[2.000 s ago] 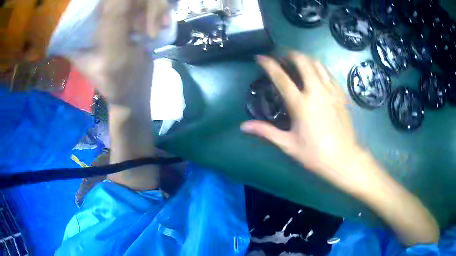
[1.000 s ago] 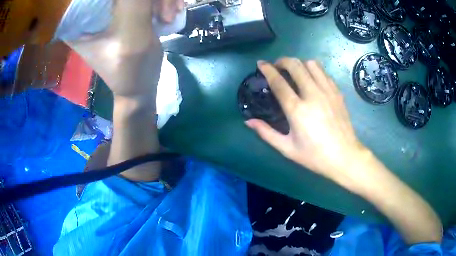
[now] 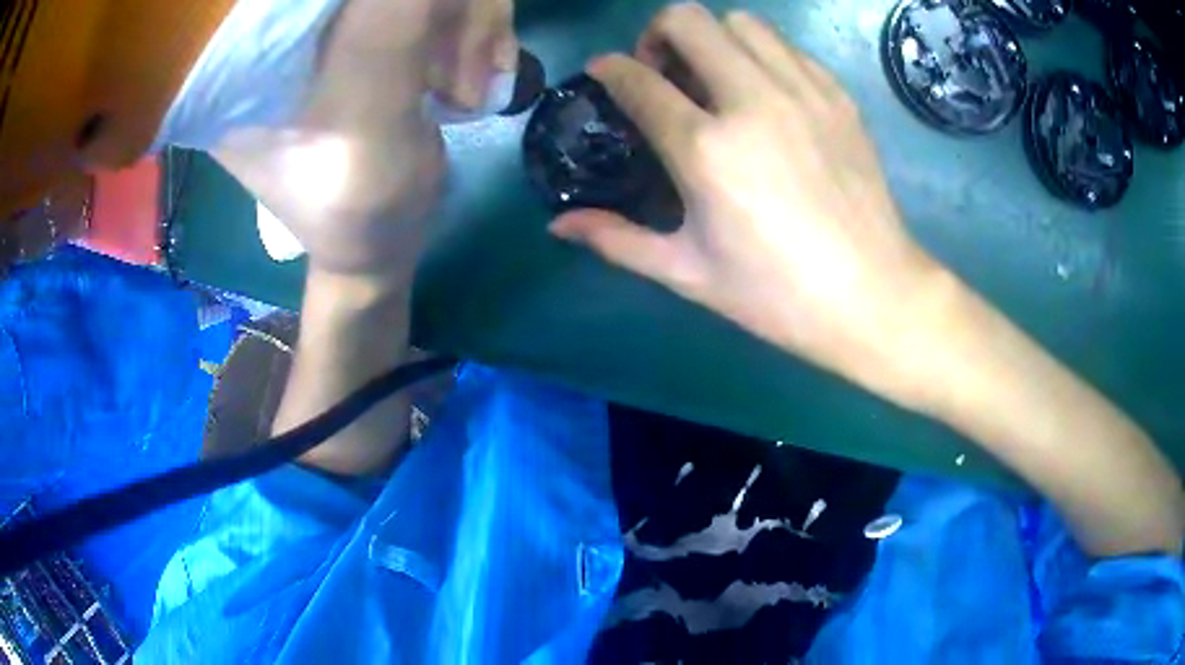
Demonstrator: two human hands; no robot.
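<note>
My left hand (image 3: 351,117), a little blurred at the top left, is closed around the white-wrapped grip (image 3: 247,78) of the electric screwdriver (image 3: 143,59), whose body is orange-yellow. The tool's black nose (image 3: 526,82) shows past my fingers, close to the left rim of a round black housing (image 3: 585,150). Any bit or screw is too small to tell. My right hand (image 3: 767,182) holds this housing on the green surface (image 3: 546,292), thumb at its lower edge and fingers over its far side, covering its right part.
More black housings (image 3: 955,65) lie at the upper right. A thick black cord (image 3: 247,455) crosses my left forearm. A red surface (image 3: 126,208) and a white piece (image 3: 277,234) are at the left. Blue clothing (image 3: 78,351) and a wire rack (image 3: 59,617) are at the lower left.
The view has shifted, and the screw feeder has left the picture. The screwdriver's black nose now shows close to the housing. My right hand still holds the housing, its fingers now closer around it.
</note>
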